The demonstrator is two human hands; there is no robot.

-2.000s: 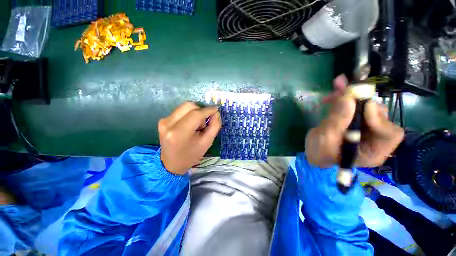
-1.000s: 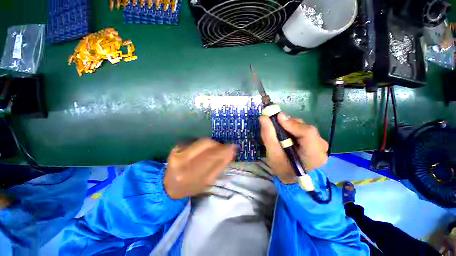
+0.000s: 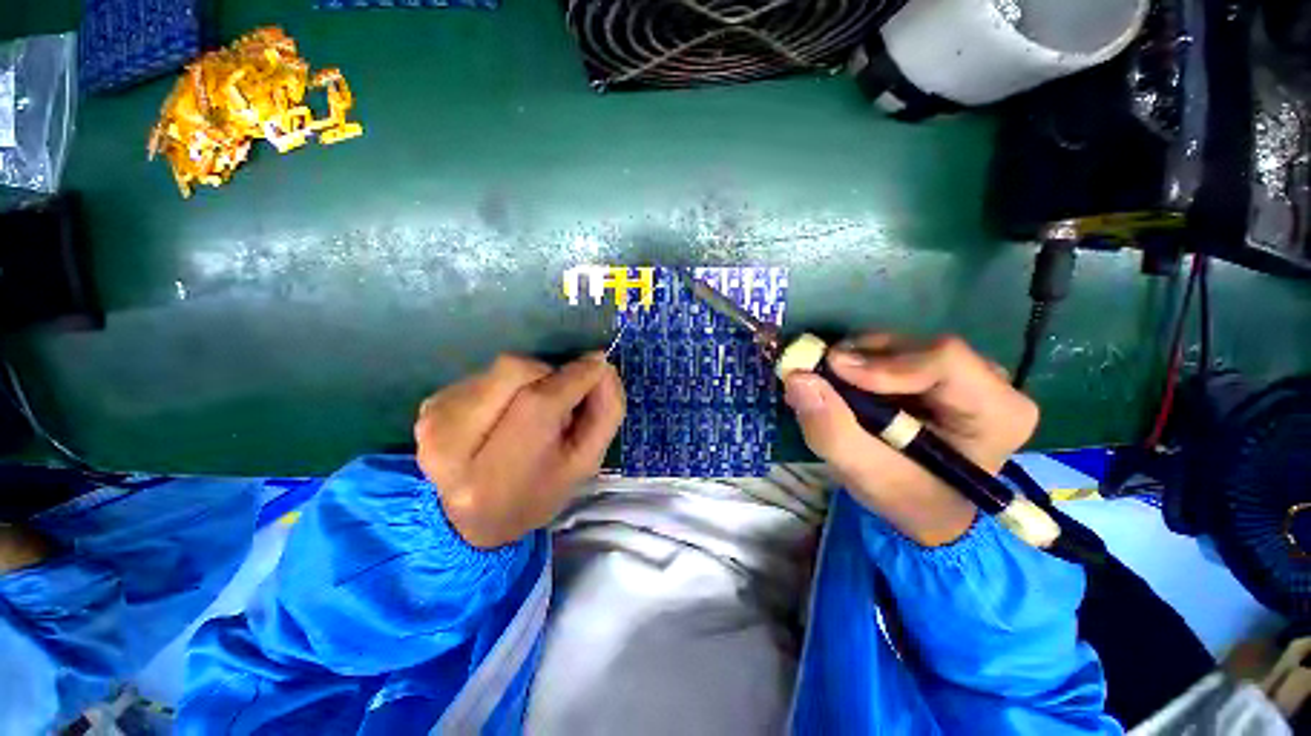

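Note:
The blue PCB panel (image 3: 700, 381) lies flat at the near edge of the bench. A few yellow and whitish flex circuits (image 3: 627, 286) sit at its upper left corner. My left hand (image 3: 529, 443) is left of the panel, pinching a thin strand of solder wire (image 3: 615, 341) that points up toward the flex circuits. My right hand (image 3: 920, 417) holds the soldering iron (image 3: 927, 450) like a pen. Its metal tip is over the panel's top edge, right of the flex circuits; contact cannot be told.
A heap of orange flex circuits (image 3: 247, 104) lies upper left, near blue panels (image 3: 140, 40) and a clear bag (image 3: 39, 115). The fan (image 3: 726, 36), white cylinder (image 3: 992, 55) and black station (image 3: 1078, 173) stand along the far side. A round black fan (image 3: 1251, 489) is lower right.
The iron swung away right, came back over the panel, and its tip is now lower, at the top edge. My left hand is now pinching at the panel's left side. The view has shifted slightly.

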